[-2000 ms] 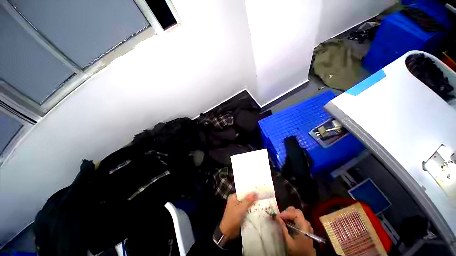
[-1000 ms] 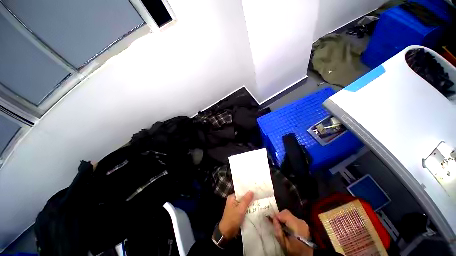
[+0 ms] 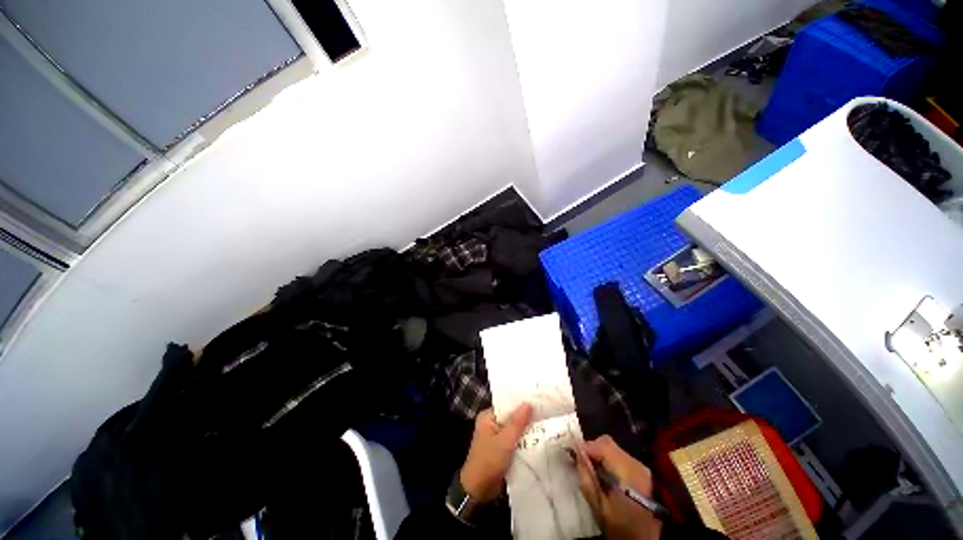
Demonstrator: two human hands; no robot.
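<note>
A narrow cream notebook (image 3: 530, 364) lies open lengthwise in front of me, with handwriting on its lower page. My left hand (image 3: 489, 456) holds it at the left edge, thumb on the page; a watch is on that wrist. My right hand (image 3: 623, 489) holds a thin pen (image 3: 634, 496) with its tip at the lower page, just under the writing. The notebook is above dark garments with plaid lining (image 3: 465, 385).
Dark garments (image 3: 317, 348) are heaped along the white wall. A blue crate (image 3: 612, 253) bears a small tray (image 3: 686, 274) and dark cloth. A white sewing table (image 3: 813, 222) stands right, a red stool (image 3: 669, 435) with slatted pad below it. A white tub rim (image 3: 372, 480) is lower left.
My right hand and the pen have moved slightly on the lower page, where writing now shows more clearly. My left hand keeps its hold. The view has shifted slightly.
</note>
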